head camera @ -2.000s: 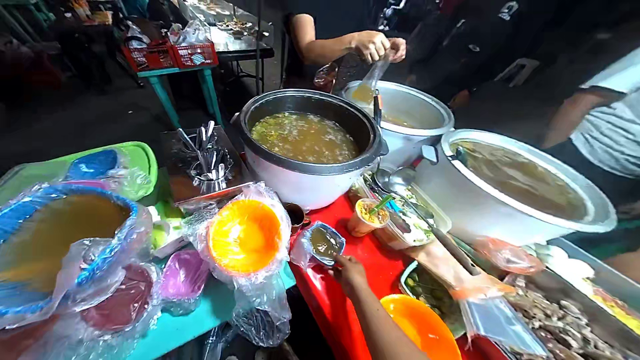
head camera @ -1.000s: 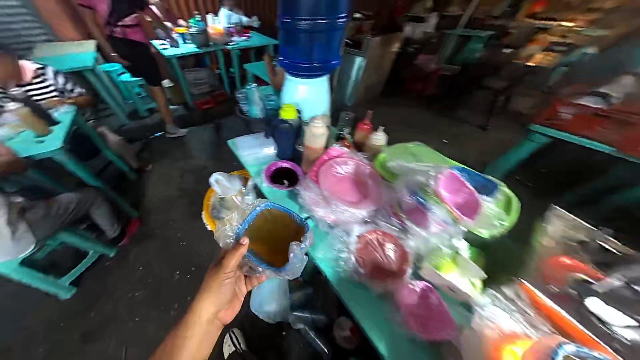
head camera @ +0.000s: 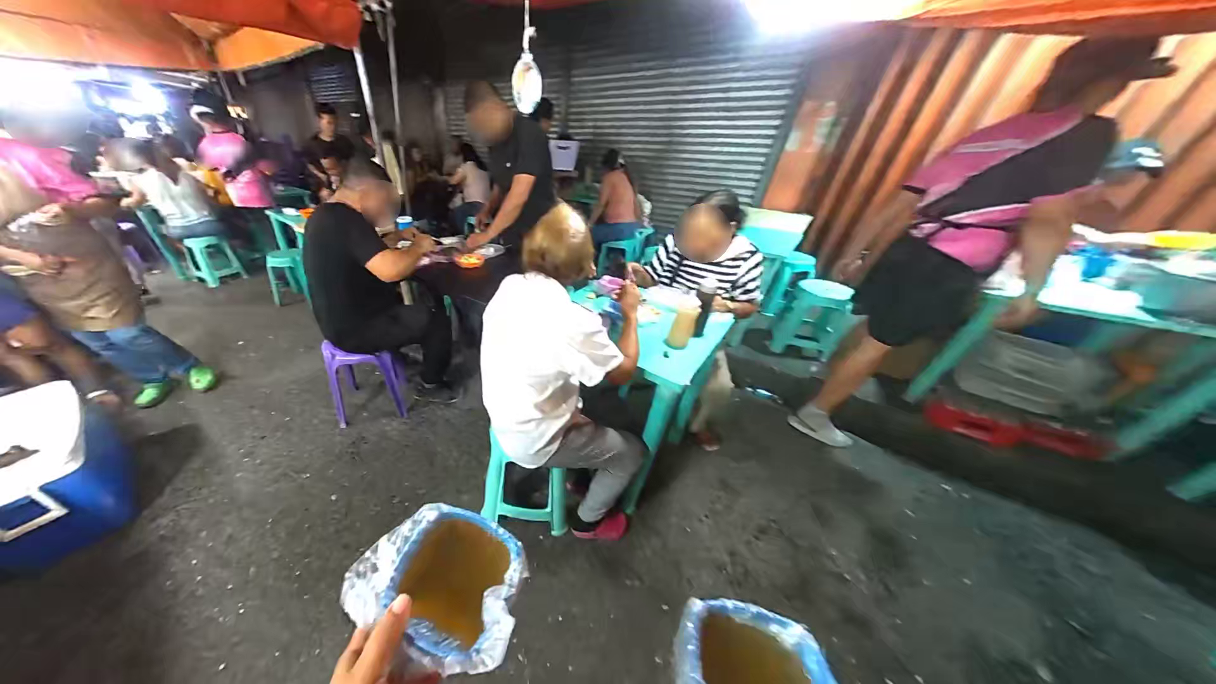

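Note:
Near the bottom edge, my left hand grips a blue bowl lined with clear plastic and filled with brown broth. One fingertip lies against its rim; most of the hand is cut off by the frame or hidden. Lower right, a second plastic-lined blue bowl of similar broth shows partly at the bottom edge. My right hand is out of view, so what supports that bowl cannot be seen.
Ahead, two people sit at a turquoise table with bottles. Nearby are a turquoise stool, a purple stool and a blue cooler. A person in pink and black bends at the right; a person in an apron is at the left.
The view has swung from the stall's pots and tub-covered table to the seating area. My left hand still holds a bowl of broth, and a second bowl now shows at the lower right.

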